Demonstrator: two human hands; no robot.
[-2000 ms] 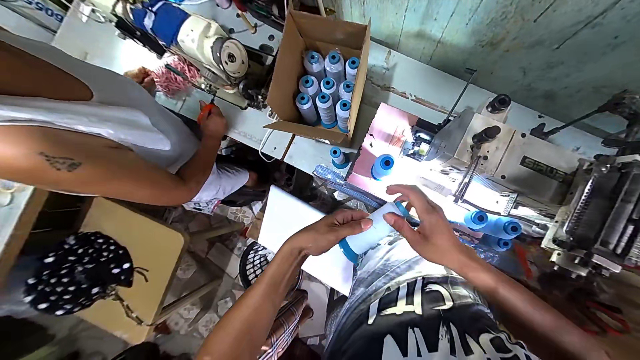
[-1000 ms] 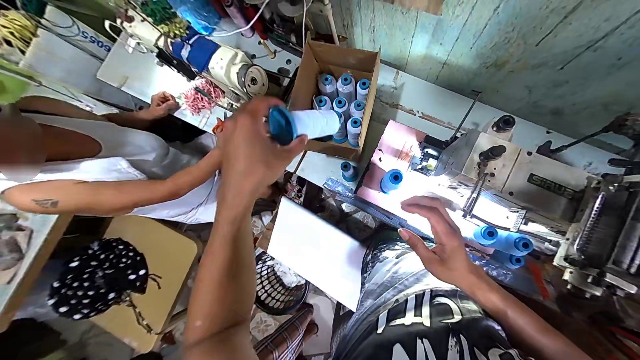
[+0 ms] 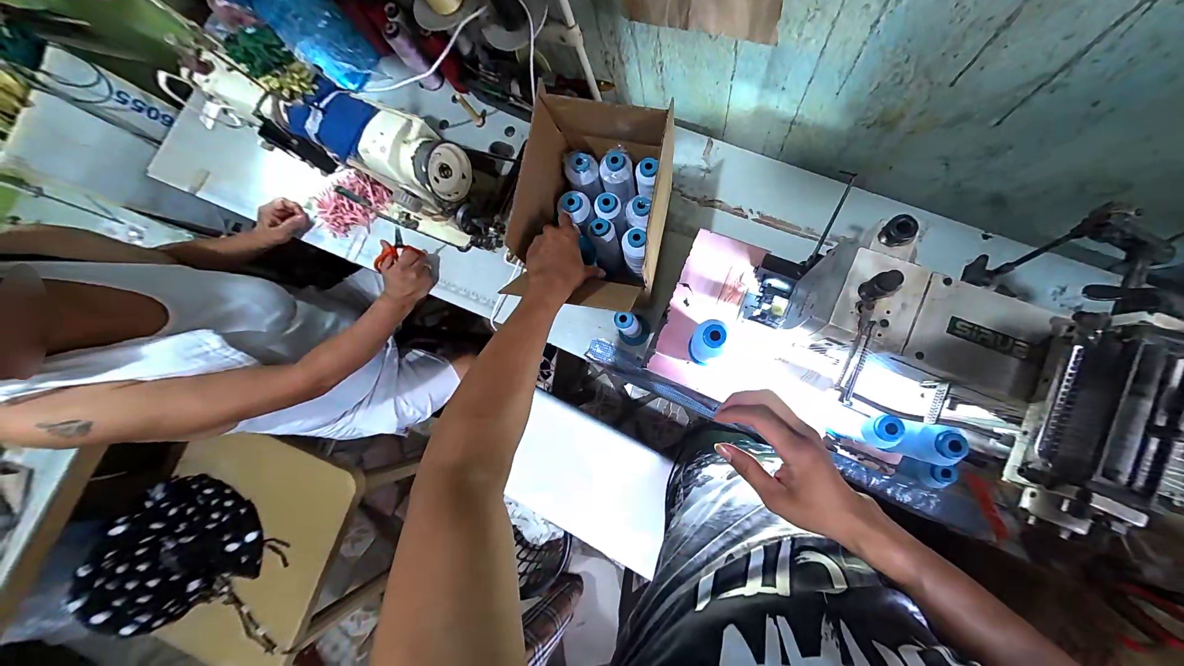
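Note:
My left hand (image 3: 558,259) reaches into the near left corner of an open cardboard box (image 3: 663,185), its fingers on a thread cone whose blue top shows beside them. Several white thread cones with blue tops (image 3: 605,242) stand upright in the box. My right hand (image 3: 775,460) hovers over my lap, fingers apart, holding nothing. Near the box stands a small thread cone (image 3: 628,325). Another blue-topped cone (image 3: 709,340) stands on pink fabric (image 3: 705,277). Several blue cones (image 3: 932,444) lie at the table edge right of my right hand.
A sewing machine (image 3: 962,324) with a lit work area stands at right, another machine (image 3: 407,153) at upper left. At left sits a person (image 3: 305,361) holding orange-handled scissors (image 3: 390,252). A white board (image 3: 592,481) lies left of my lap. A chair (image 3: 277,499) bears a polka-dot cloth item.
Two seconds ago both hands held a thread cone over my lap. My left hand carried it to the box and is now down inside. My right hand let go and stays near my lap.

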